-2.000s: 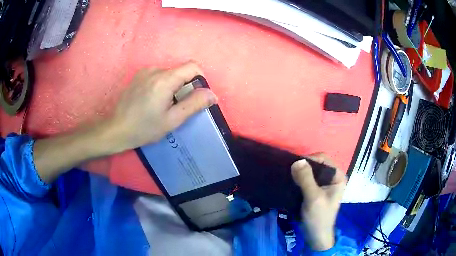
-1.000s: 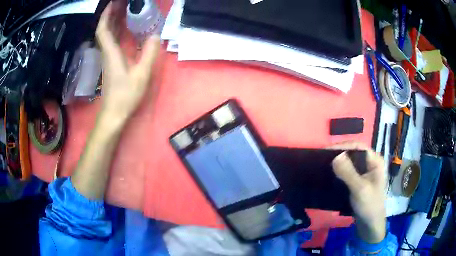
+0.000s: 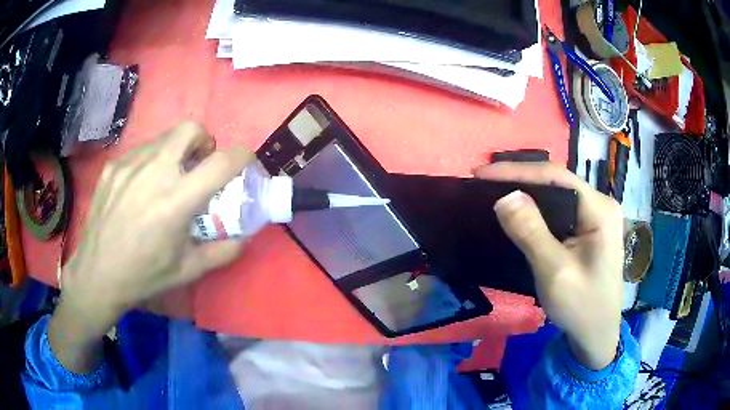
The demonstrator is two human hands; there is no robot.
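Observation:
My left hand is closed around a clear-whitish squeeze bottle held sideways. Its black cap and long pale nozzle point right, the tip over the long right edge of the silver battery. The battery lies in the black-edged tablet frame, tilted on the red mat. Small red leads with a white connector show below the battery. My right hand holds a flat black plate, thumb on top. The plate's left end meets the frame's right edge; whether it reaches under the battery cannot be told.
A paper stack with a black panel lies at the back. A small black block is just behind my right hand. Blue-handled cutters, a tape roll and a fan are at right. A clear bag and tape ring are left.
My left hand has left the frame's upper end, reached back to the bottle, and brought it over the battery. My right hand still holds the black plate. The camera view has shifted.

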